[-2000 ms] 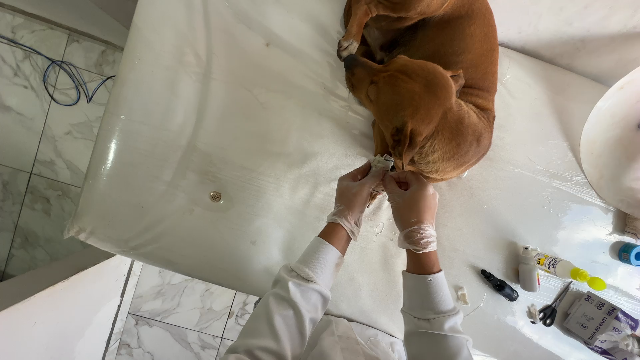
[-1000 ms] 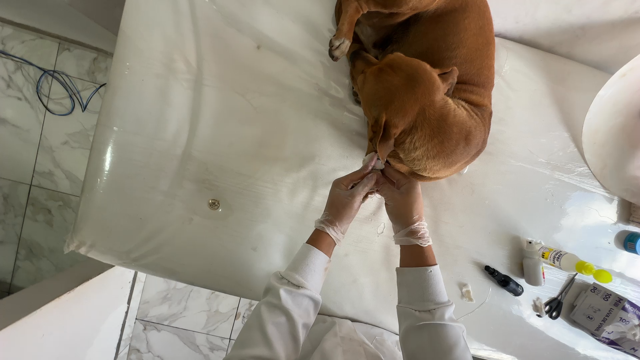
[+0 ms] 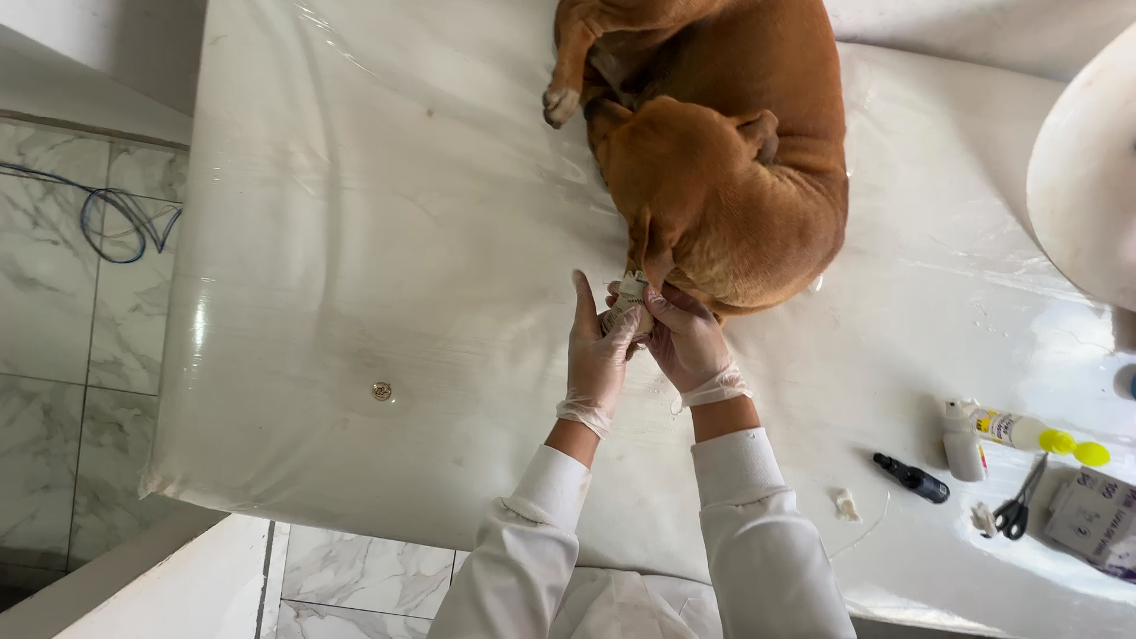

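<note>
A brown dog (image 3: 728, 177) lies curled on a table under clear plastic film, its head bent toward its body. Both my hands wear clear disposable gloves and meet at the dog's foreleg, just below its ear. A pale wrap or dressing (image 3: 631, 293) with small print shows between them. My left hand (image 3: 601, 351) has its thumb and fingers around the wrapped part, with one finger stretched out. My right hand (image 3: 690, 342) presses its fingers against the wrap from the right side. The lower part of the leg is mostly hidden by my fingers.
At the right lie a black bottle (image 3: 912, 477), a white spray bottle (image 3: 964, 444), a bottle with a yellow cap (image 3: 1012, 428), black-handled scissors (image 3: 1019, 506), a glove box (image 3: 1096, 519) and white scraps (image 3: 846, 505). A round white object (image 3: 1087, 177) stands upper right. A coiled blue cable (image 3: 124, 226) rests on the tiled floor.
My left hand has spread, one finger now standing away from the others, where its fingers were pinched together a second ago. The pale wrap shows more plainly between my hands.
</note>
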